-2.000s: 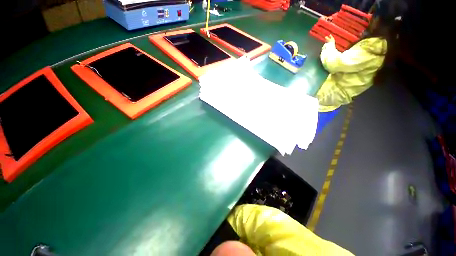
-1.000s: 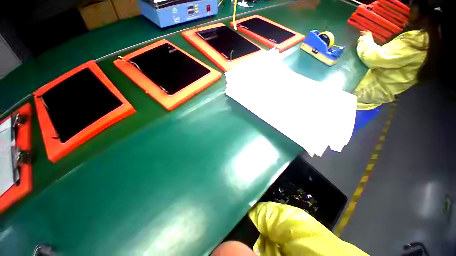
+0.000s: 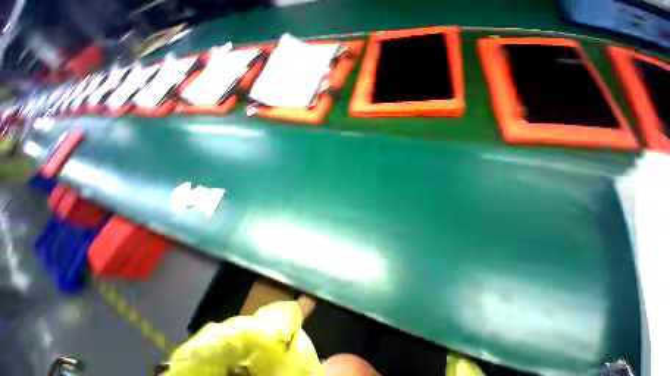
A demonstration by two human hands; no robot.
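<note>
My left hand [image 3: 307,302] is mostly hidden below the bench's front edge; only a small part shows past the yellow sleeve, and its grip cannot be told. My right hand is out of view; a bit of yellow sleeve shows at the bottom edge. On the dark green strip, a black display panel [image 3: 411,67] lies in an orange tray [image 3: 406,109]. To its left, a white-covered panel [image 3: 292,72] with clips at its sides lies on another orange tray. Another black panel [image 3: 562,84] lies to the right.
A white foam sheet [image 3: 655,220] is cut off at the right edge. A white scrap [image 3: 197,198] lies on the bench top [image 3: 411,191]. More white-covered panels recede left. A dark box with brown cardboard [image 3: 263,294] and red-orange trays [image 3: 126,248] are below the bench edge.
The view has swung left. The foam stack has shifted to the right edge, and the clip bin and seated person have left view. The left sleeve has appeared; the right sleeve is nearly out.
</note>
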